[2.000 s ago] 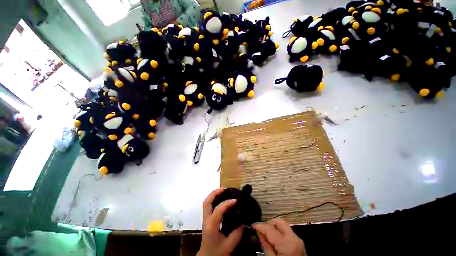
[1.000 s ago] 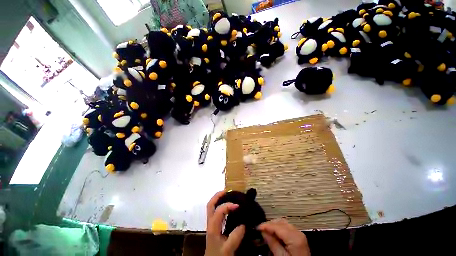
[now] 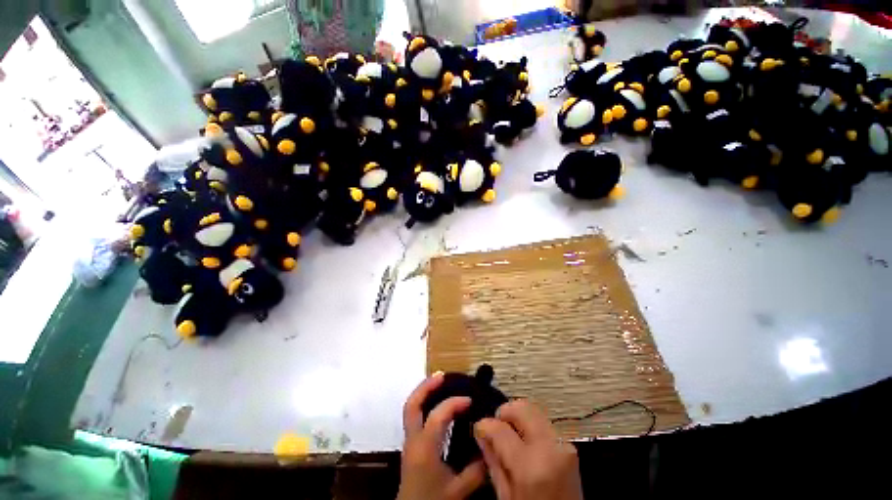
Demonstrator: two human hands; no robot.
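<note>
A black plush penguin (image 3: 471,393) is at the near edge of the cardboard pad, seen all black with a small black tab sticking up. My left hand (image 3: 430,444) grips it from the left. My right hand (image 3: 528,454) has its fingertips together against the plush's right side; a needle cannot be made out. A black thread (image 3: 626,403) trails from near my right hand in a loop over the ridged brown cardboard pad (image 3: 548,332). The lower part of the plush is hidden by my hands.
Silver-grey snips (image 3: 385,295) lie left of the pad. Penguin piles stand at back left (image 3: 323,146) and back right (image 3: 743,107), with a single penguin (image 3: 589,175) between. A yellow patch (image 3: 291,447) is at the near edge. A person (image 3: 337,29) is behind.
My right hand has moved up and in against the plush, with its fingers now closer to my left hand. The camera view has shifted slightly.
</note>
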